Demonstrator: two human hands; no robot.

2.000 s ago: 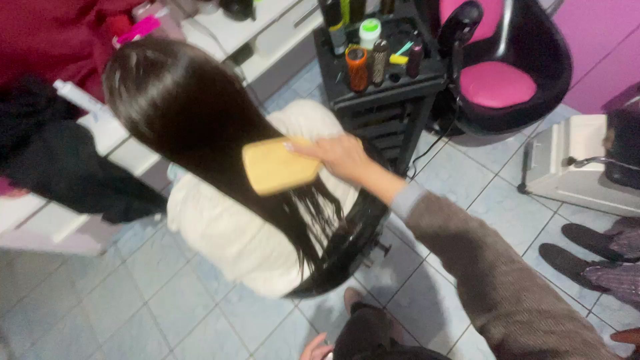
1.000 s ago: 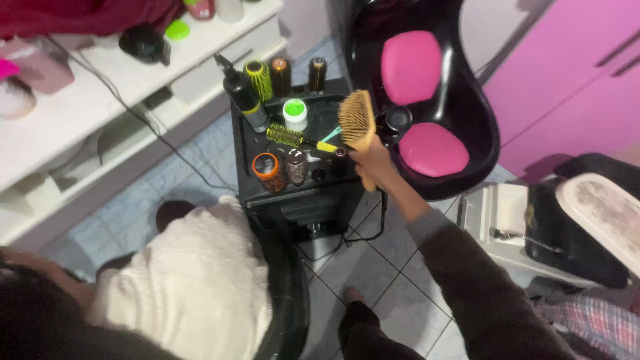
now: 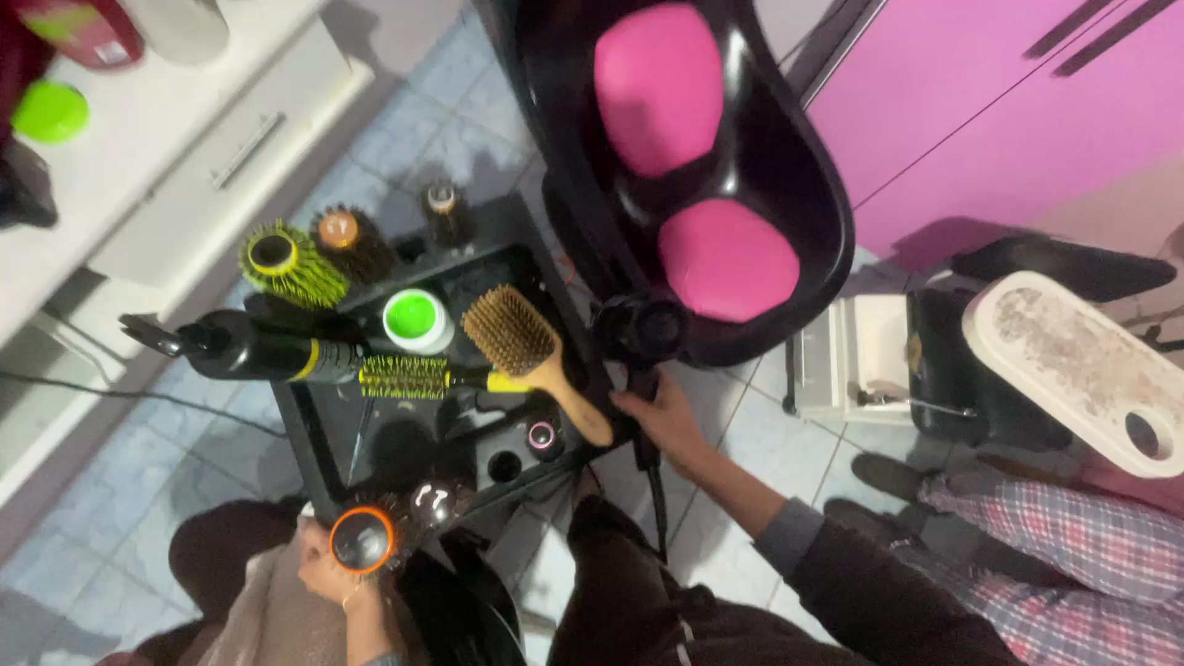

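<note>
My right hand is wrapped around the handle of a black hair dryer at the right side of the black trolley. My left hand, fingers curled, is at a round brush with an orange rim by the near left corner; the brush partly hides its grip. A wooden paddle brush lies bristles up on the trolley. Beside it are a yellow-green round brush, a jar of green product and a black bottle. A metallic round brush stands near the orange-rimmed one.
A black chair with pink pads stands behind the dryer. White drawers are at upper left, with a cord below. A seated person's light covering is at lower left. At right are a wheeled cart and another person's plaid-clad legs.
The paddle brush has gone from my right hand onto the trolley, and that hand is now on the dryer. My left hand has come into view at the orange-rimmed brush.
</note>
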